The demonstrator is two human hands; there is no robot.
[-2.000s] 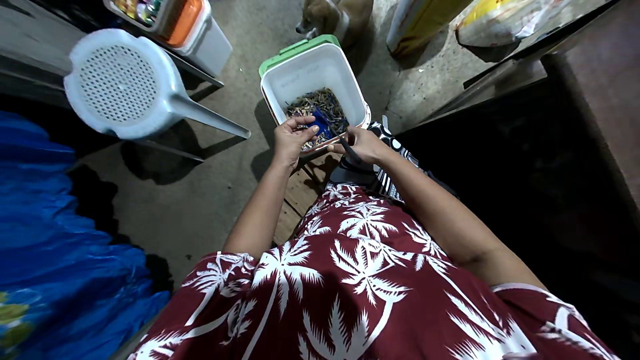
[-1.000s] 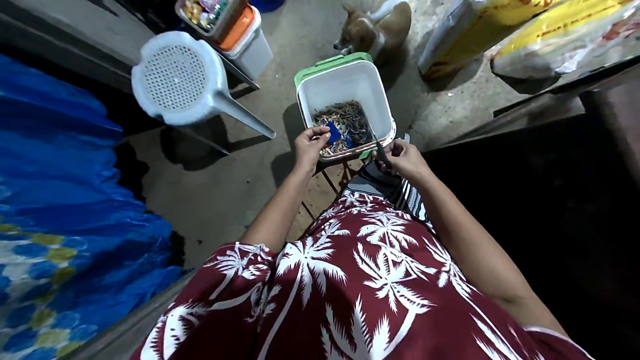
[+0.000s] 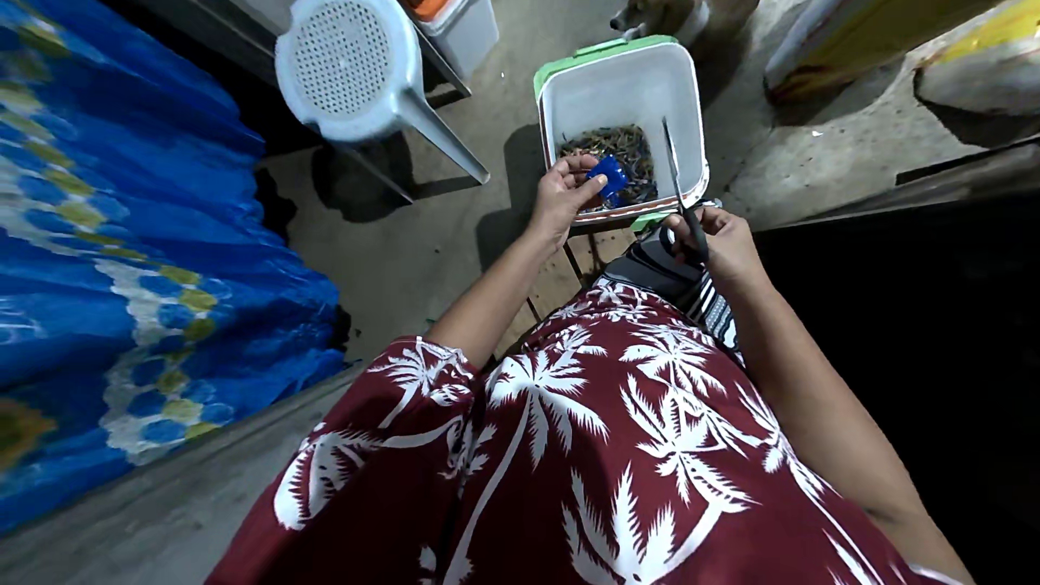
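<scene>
My left hand (image 3: 567, 195) pinches a small blue piece (image 3: 608, 177), plastic or foil, over the near left part of a white square tub (image 3: 621, 89) with a green rim. In the tub lies a heap of thin, mixed-colour shredded strips (image 3: 630, 150). My right hand (image 3: 715, 240) holds scissors (image 3: 673, 162) by their dark handles at the tub's near right edge, blades pointing away over the tub. The blades look closed together, or nearly so. The scissors do not touch the blue piece.
A pale plastic stool (image 3: 341, 61) stands left of the tub, beside a white container (image 3: 467, 36). A dog (image 3: 662, 18) is just beyond the tub. Yellow and white sacks (image 3: 853, 49) lie at the upper right. A blue patterned plastic sheet (image 3: 162, 268) hangs at the left.
The hands were close together at the blue piece two seconds ago; they are now apart, with the scissors off to the right. The view has shifted.
</scene>
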